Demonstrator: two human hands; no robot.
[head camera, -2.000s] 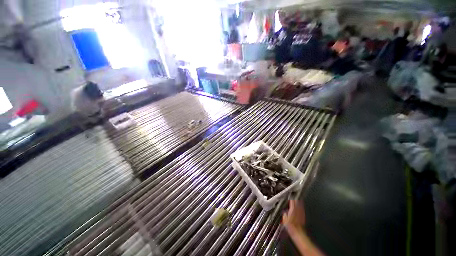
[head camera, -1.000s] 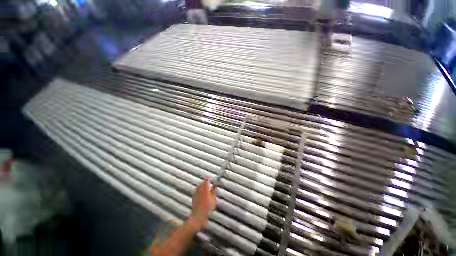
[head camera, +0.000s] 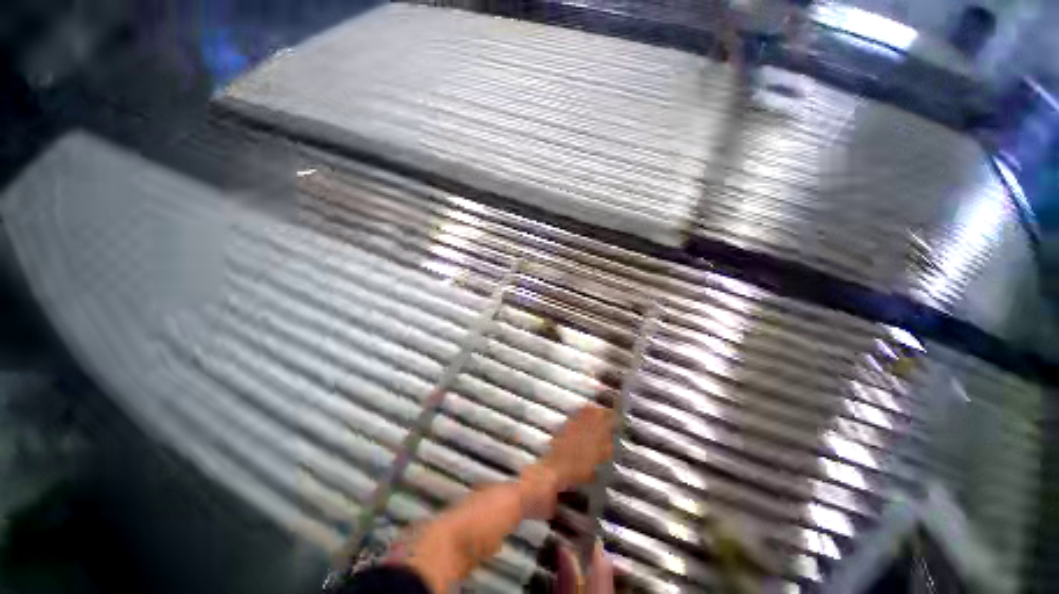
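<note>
A silver metal frame lies across the tubes, its left bar (head camera: 436, 400) over the white covering (head camera: 314, 348) and its right bar (head camera: 633, 377) beyond the covering's edge. My left hand (head camera: 578, 447) reaches in from the lower left, between the two bars, with its fingers down at the dark strip along the white edge, close to the right bar. Blur hides what the fingers hold. My right hand (head camera: 586, 574) is cut off by the bottom edge. Only its fingertips show, at the near end of the right bar, and its grip is unclear.
Bare shiny tubes (head camera: 755, 435) continue to the right. A white clip tub (head camera: 859, 545) is partly visible at lower right, with a yellowish piece (head camera: 729, 551) left of it. Beyond a dark gap lies another white-covered rack (head camera: 499, 104).
The frame appears further left and larger in view. My left hand has moved from the left bar to the right bar. My right fingertips have come into view at the bottom.
</note>
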